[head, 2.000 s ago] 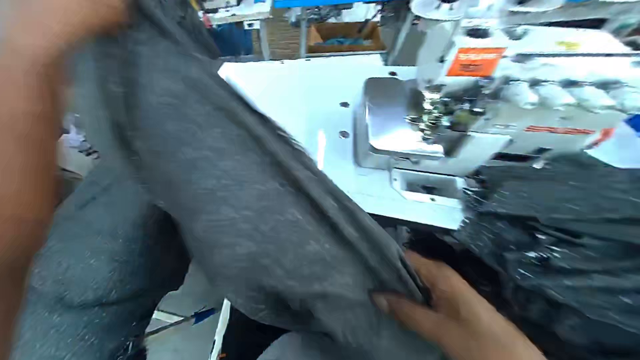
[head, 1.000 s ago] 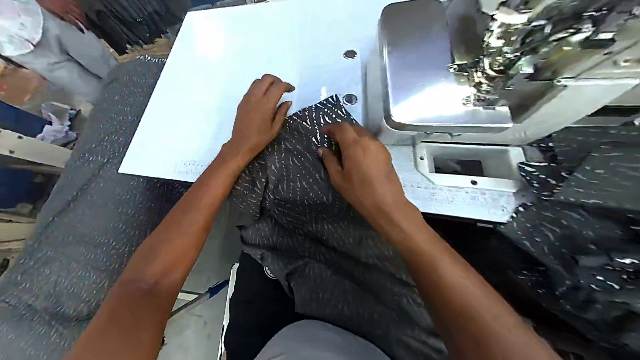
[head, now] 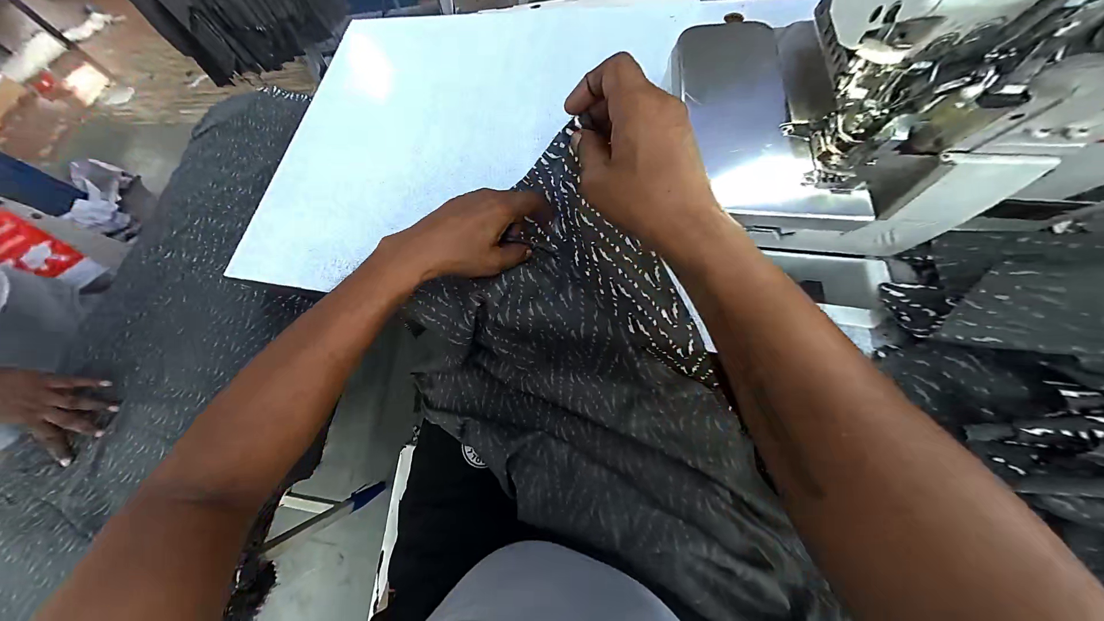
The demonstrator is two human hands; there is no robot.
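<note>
A dark grey fabric piece with white flecks (head: pixel 595 371) hangs over the table's front edge and down across my lap. My right hand (head: pixel 634 147) pinches its top corner and lifts it above the white table. Lower and to the left, my left hand (head: pixel 479 233) grips the same fabric, its fingertips partly hidden in the folds. To the right of my right hand stands an overlock sewing machine (head: pixel 940 103) with a smooth metal cover plate (head: pixel 733 95); the fabric is apart from its needle area.
The white table top (head: pixel 414 103) extends left of the machine. More flecked fabric lies to the right (head: pixel 1026 302) and in a long pile on the left (head: pixel 216 216). Another person's hand (head: pixel 56 410) rests on the left pile. Dark cloth hangs (head: pixel 250 34) at the back left.
My right hand has moved up from the table with the fabric corner pinched in it. Two seconds ago the fabric was stretched widely between my hands. Another person's hand now shows at the left.
</note>
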